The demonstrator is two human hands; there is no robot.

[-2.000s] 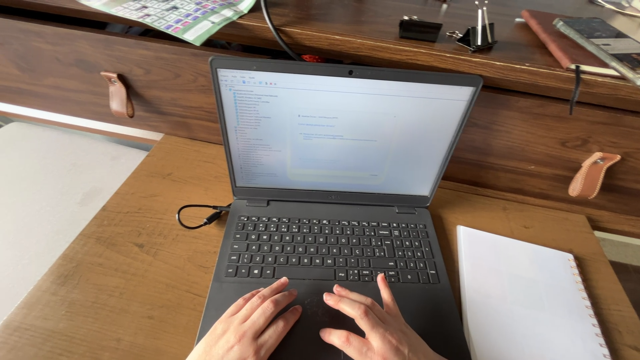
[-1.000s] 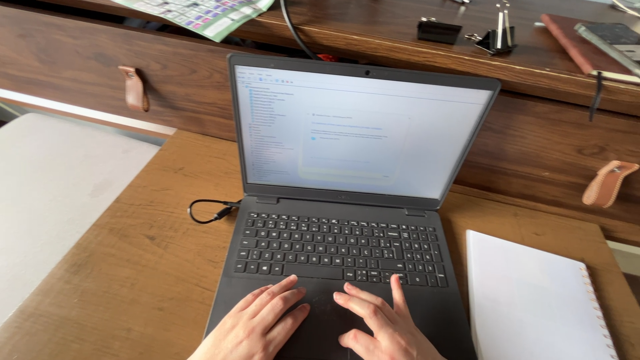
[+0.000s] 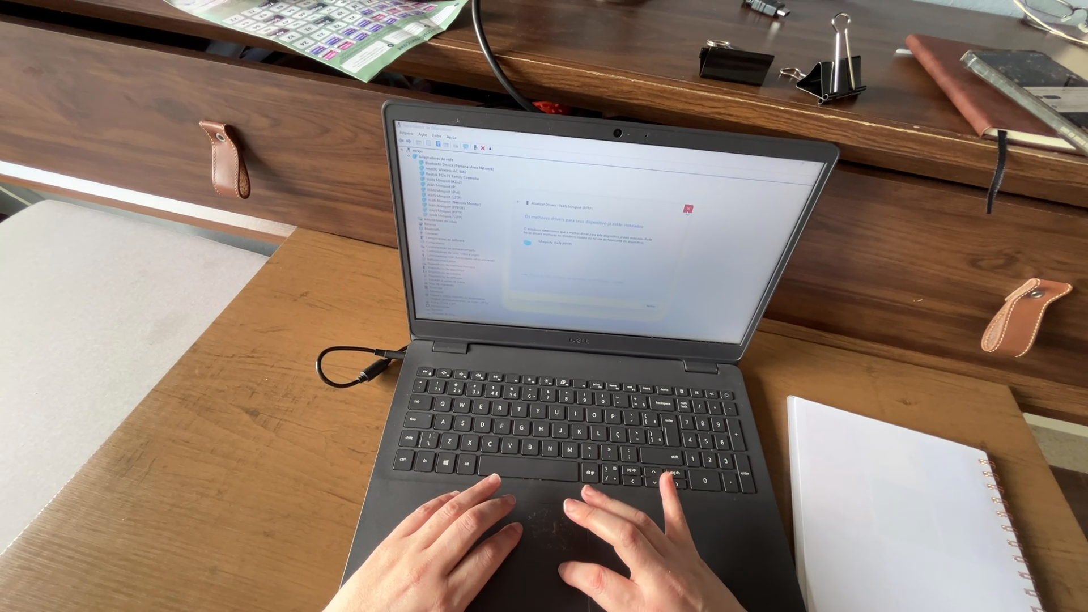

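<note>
A dark Dell laptop stands opened on a wooden table, its lit screen showing a tree list at the left and a dialog box with a red close button. My left hand rests on the palm rest left of the touchpad, fingers spread below the space bar. My right hand lies over the touchpad's right part, with one finger reaching up to the arrow keys. Neither hand holds anything. A short black cable loops from the laptop's left side.
A spiral notebook lies right of the laptop. Behind, a wooden desk with leather drawer pulls bears a printed sheet, black binder clips, a brown notebook and eyeglasses. A pale seat is at the left.
On the screen, the dialog's close button has turned red. Both hands have stayed in about the same places on the laptop.
</note>
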